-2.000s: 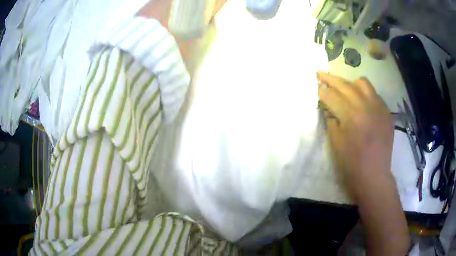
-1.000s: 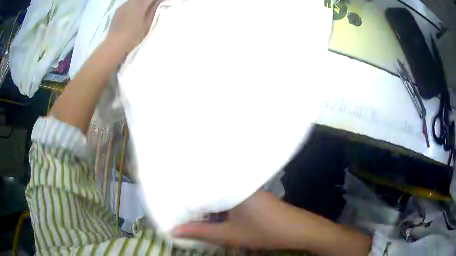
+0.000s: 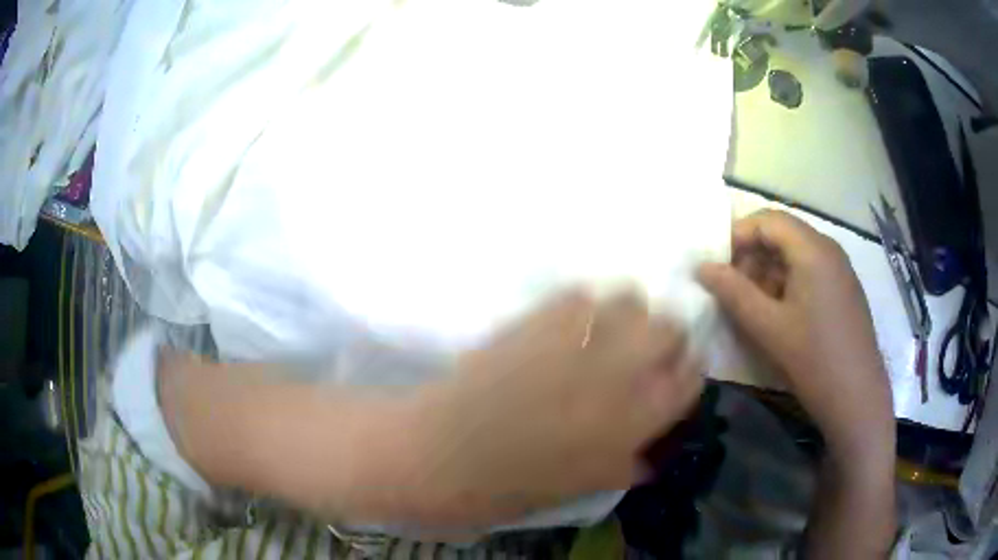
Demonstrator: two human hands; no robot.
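Note:
A large white garment piece (image 3: 460, 164) fills the centre, heavily overexposed, and hangs over the table's front edge. My left hand (image 3: 569, 394) reaches across from the left, blurred, with its fingers curled at the cloth's lower right part. My right hand (image 3: 793, 273) is just right of it, with thumb and fingers pinching the cloth's right edge. The two hands are close together. The fingertips of my left hand are blurred and partly hidden. No tool shows clearly in either hand.
Slim silver thread snips (image 3: 906, 273), scissors with black handles (image 3: 963, 350) and a black elongated case (image 3: 917, 164) lie at the right. A dark round disc (image 3: 785, 89) lies near the machine parts at the top right. More white pieces (image 3: 49, 109) hang at the upper left beside a yellow-framed rack (image 3: 82, 328).
My left hand has come from the upper left to the lower centre. My right hand has moved from the lower centre up to the cloth's right edge. The cloth now spreads further left.

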